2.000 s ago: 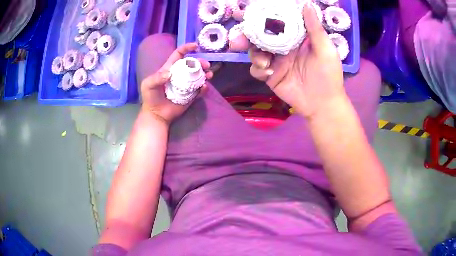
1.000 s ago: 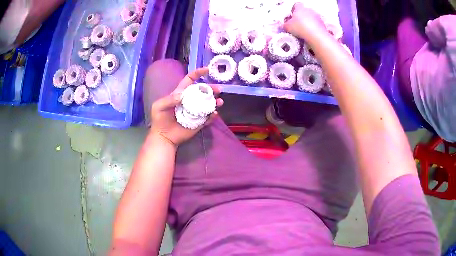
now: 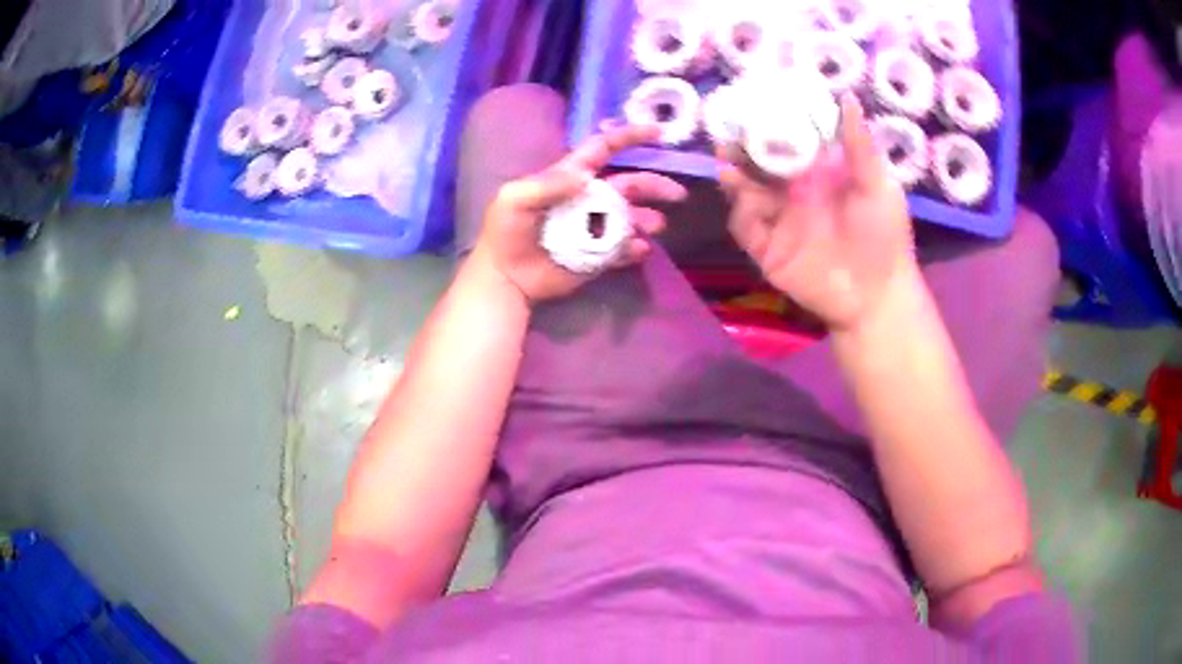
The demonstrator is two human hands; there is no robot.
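Observation:
My left hand holds a white ring part with a dark centre hole, above my left thigh. My right hand holds another white ring part up between fingers and thumb, in front of the knee bin. That part is overexposed, so its hole and edge are unclear, and I cannot tell if it is one ring or a stack. The blue bin at my knees holds rows of white ring parts.
A second blue bin at the left holds looser ring parts on a liner. Red plastic shows between my thighs. A red stool and yellow-black tape are at the right. Blue bins lie at lower left.
My right hand has come back from the far part of the knee bin and now holds up a part. My left hand has tilted its part. The view has shifted, moving the bins right and up.

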